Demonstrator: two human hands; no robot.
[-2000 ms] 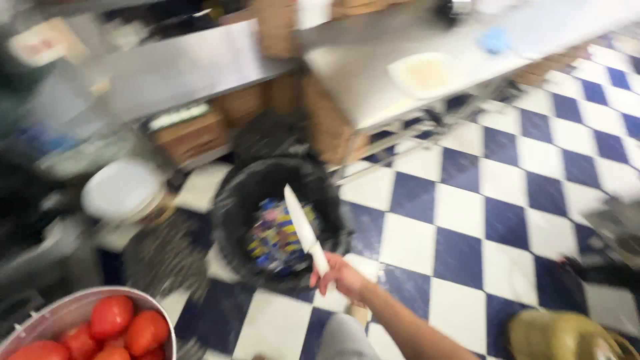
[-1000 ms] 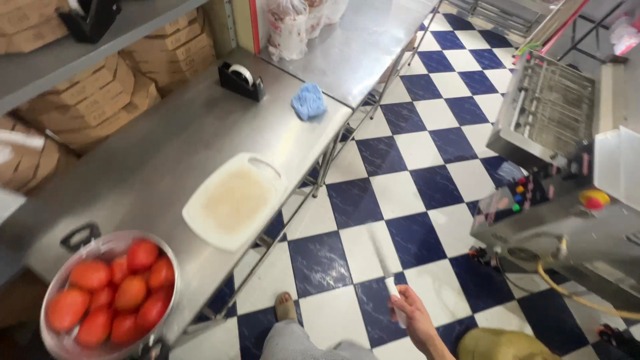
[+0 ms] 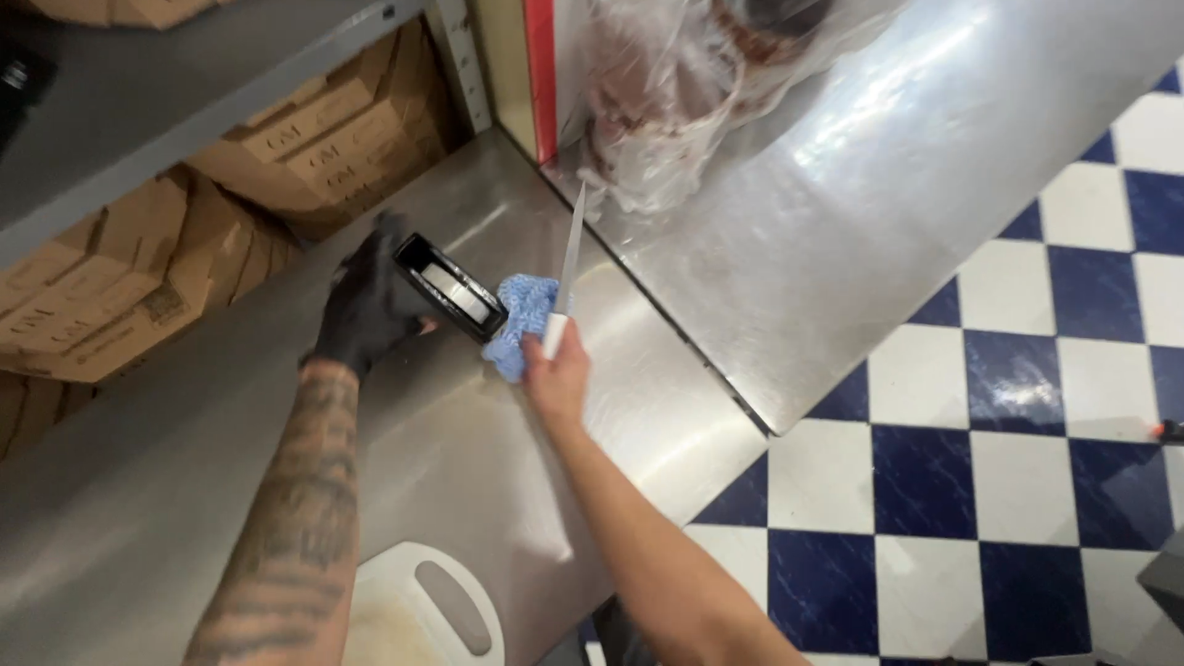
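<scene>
My right hand (image 3: 558, 375) holds a knife by its white handle, the blade (image 3: 573, 245) pointing away from me. The same hand is at a blue cloth (image 3: 525, 310) on the steel counter, its fingers over the cloth's near edge. My left hand (image 3: 365, 301), in a black glove, is beside a black tape dispenser (image 3: 453, 289); blur hides whether its fingers grip it. The dispenser's right end meets the cloth. Nearer to me lies a white cutting board (image 3: 467, 564) with a handle slot, partly behind my left forearm.
Folded cardboard boxes (image 3: 324, 139) fill the space under a grey metal shelf (image 3: 185, 92) at the left. Plastic-wrapped items (image 3: 657, 111) stand on the adjoining steel table (image 3: 786, 240). A seam divides the two surfaces. Blue and white floor tiles (image 3: 925, 379) show at the right.
My right hand, with the knife, has moved from over the floor to the cloth on the counter. My left hand has come into view by the tape dispenser. The view has moved closer to the counter.
</scene>
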